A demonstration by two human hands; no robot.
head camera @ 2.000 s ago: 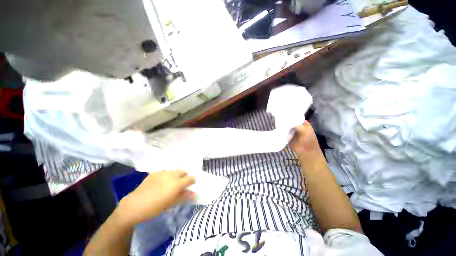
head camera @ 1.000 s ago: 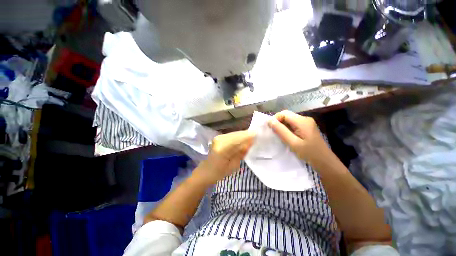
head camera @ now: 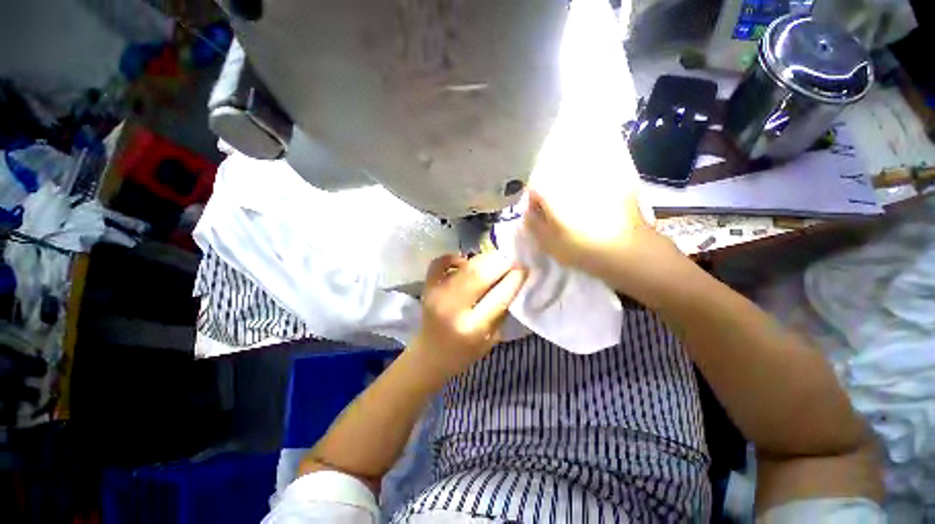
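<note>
A white cut piece (head camera: 570, 309) hangs from my hands at the front of the sewing machine (head camera: 410, 92), its lower end over my striped lap. My left hand (head camera: 470, 302) holds its left edge just below the needle area. My right hand (head camera: 579, 237) holds its upper part close to the machine head; its fingertips are partly washed out by glare. The presser foot and needle are mostly hidden under the head and behind my fingers. More white cloth (head camera: 282, 261) lies on the table left of the needle.
A lidded steel mug (head camera: 805, 87) and black smartphone (head camera: 675, 128) stand behind right on a paper sheet (head camera: 789, 189). A white pile (head camera: 892, 307) is at right. Striped cloth (head camera: 241, 307) hangs at the left table edge. Blue crates (head camera: 333, 399) sit lower left.
Both hands have moved up from the lap towards the needle area with the white piece. The view has shifted, so the lidded mug and phone show more fully.
</note>
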